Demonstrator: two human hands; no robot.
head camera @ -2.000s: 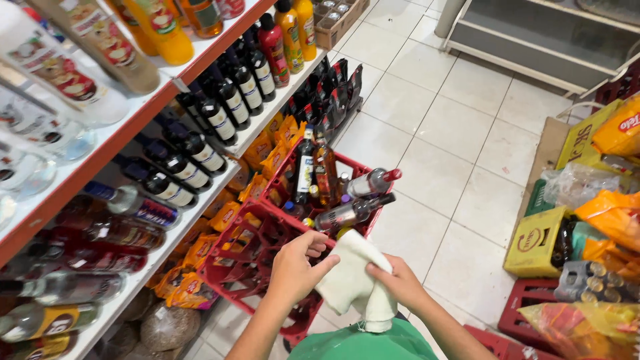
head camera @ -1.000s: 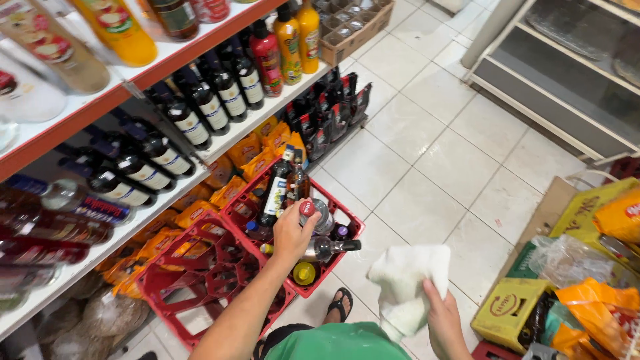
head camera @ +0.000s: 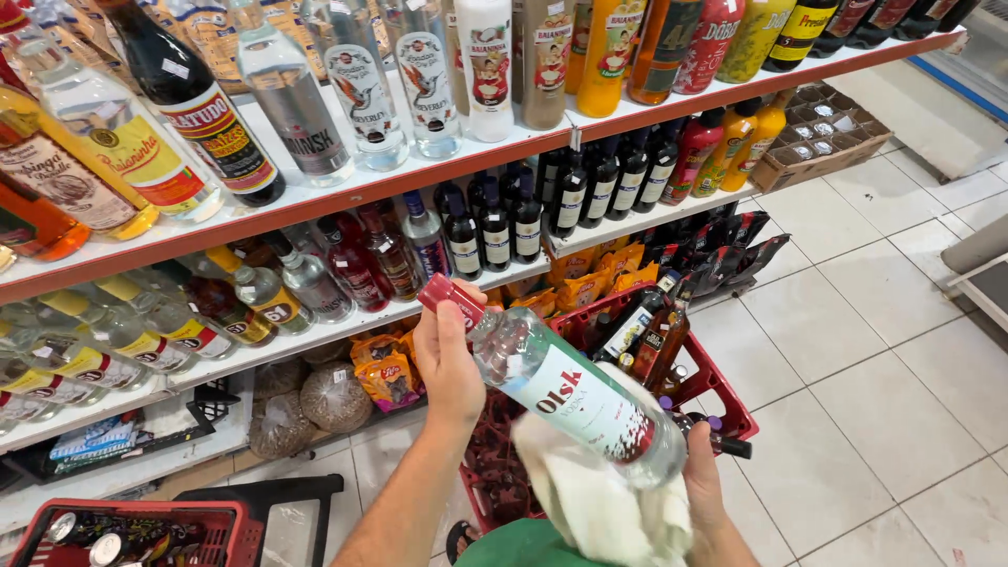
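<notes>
A clear glass vodka bottle [head camera: 579, 394] with a red cap lies tilted across the middle of the view. My left hand [head camera: 453, 354] grips its neck just below the cap. At the bottle's base is my right hand [head camera: 701, 472], which holds a white cloth [head camera: 606, 488] against the underside of the glass. Part of the cloth and most of the right fingers are hidden behind the bottle. Beyond and below it stands a red plastic crate [head camera: 720, 382] holding several bottles, among them a dark bottle with a white label [head camera: 634, 319] and a brown liquor bottle [head camera: 663, 340].
Shelves with a red edge [head camera: 354, 193] carry rows of bottles ahead and to the left. A red basket [head camera: 244, 516] with cans stands at lower left. Orange snack bags [head camera: 386, 378] lie under the lower shelf, and a cardboard box [head camera: 827, 150] is at upper right.
The left hand has lifted the red-capped bottle out of the crate. The right hand and cloth have come in from the right to its base. The view has swung left toward the shelves.
</notes>
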